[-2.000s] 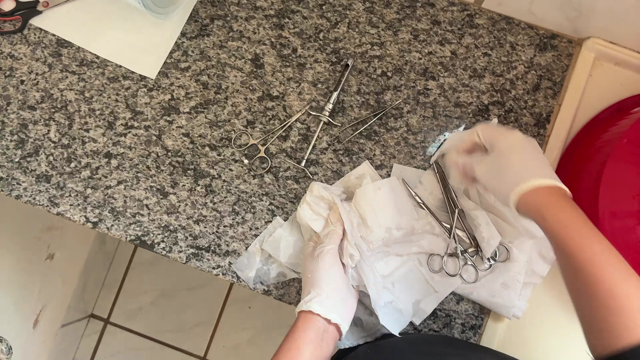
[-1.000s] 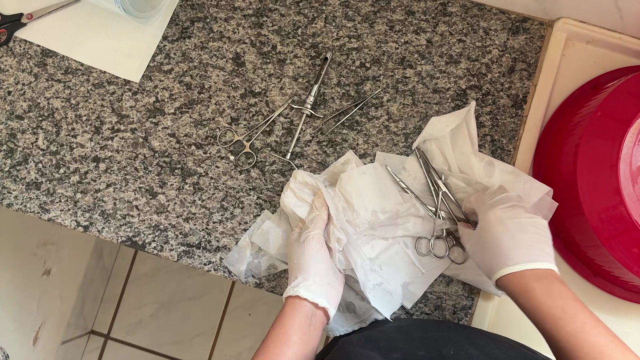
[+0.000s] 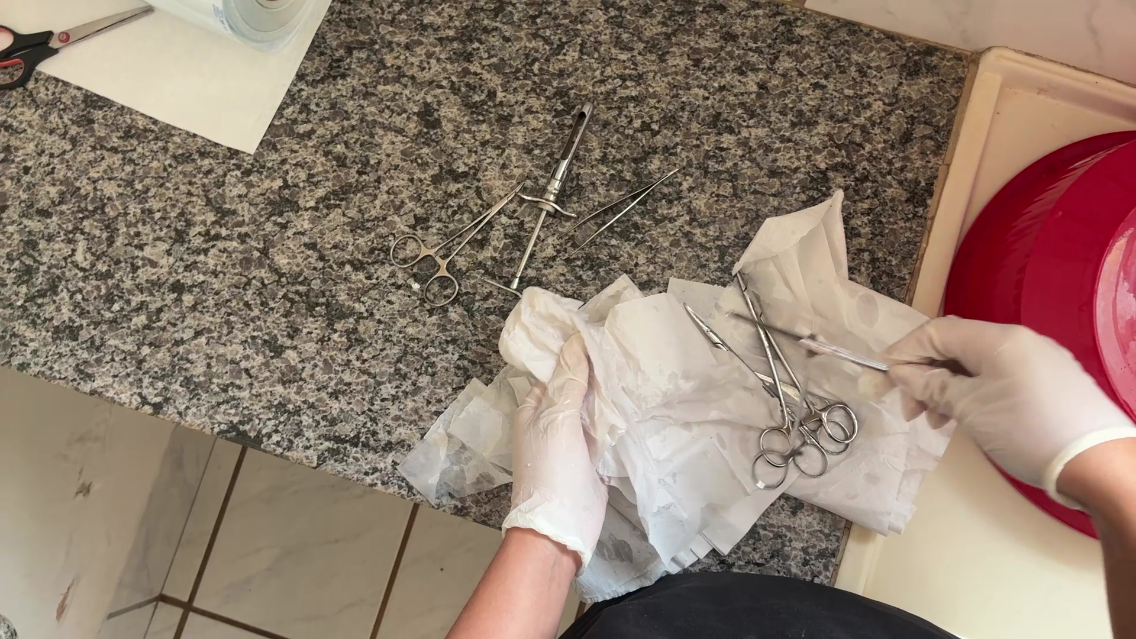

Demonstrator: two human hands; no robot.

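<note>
My gloved left hand (image 3: 561, 444) grips a crumpled white paper towel (image 3: 546, 333) at the left of a pile of damp paper towels (image 3: 674, 382). On the right, my gloved right hand (image 3: 1003, 382) holds a slim metal instrument (image 3: 843, 353) pointing left over the towels; its far end is blurred. Below it lie ring-handled metal instruments (image 3: 785, 390), crossing each other on the paper. Beyond the pile, on the granite, rest a hemostat-like clamp (image 3: 441, 257), a metal dental syringe (image 3: 552, 193) and tweezers (image 3: 628, 206). A thin metal tip (image 3: 501, 287) shows beside the towel.
A red plastic basin (image 3: 1021, 257) stands in a cream sink or tray (image 3: 967, 169) at the right. At the upper left, scissors (image 3: 53, 44) and a clear roll (image 3: 257, 18) lie at a white sheet (image 3: 213, 98). The granite counter's front edge (image 3: 337, 475) borders the tiled floor.
My right hand has risen from beside the ring-handled instruments and moved right, now with a slim instrument in its fingers. My left hand stays on the paper towel.
</note>
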